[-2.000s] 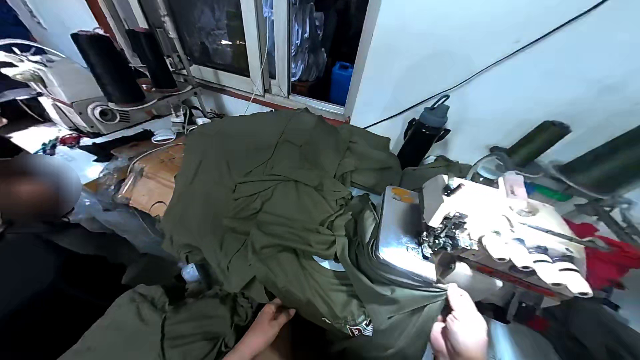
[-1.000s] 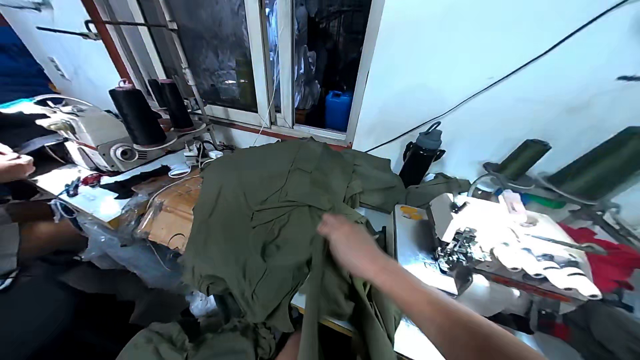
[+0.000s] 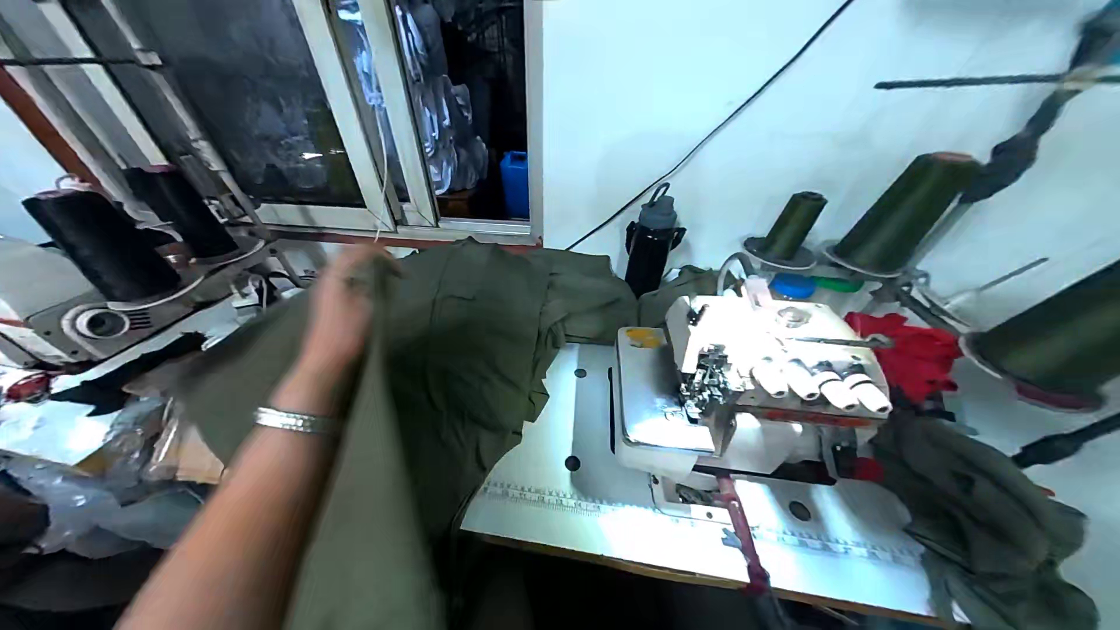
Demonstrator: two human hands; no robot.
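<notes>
My left hand (image 3: 341, 302), with a silver bracelet at the wrist, is raised over the left part of the sewing table and grips an edge of olive-green fabric (image 3: 376, 490), which hangs down toward me. More olive-green fabric (image 3: 490, 306) lies heaped behind and to the right of the hand, reaching toward the wall. An overlock sewing machine (image 3: 770, 350) with a metal plate stands right of the heap, lit brightly. My right hand is out of view.
Dark green thread cones (image 3: 910, 214) stand behind the overlock machine. A black bottle (image 3: 652, 245) stands near the wall. Red cloth (image 3: 906, 350) and dark green cloth (image 3: 989, 516) lie at right. Another sewing machine (image 3: 96, 306) with black thread cones (image 3: 105, 245) is at left.
The fabric has come away from the overlock machine's plate, baring the table in front. My left hand has risen with fabric in it. My right hand, over the heap a second ago, has left the view.
</notes>
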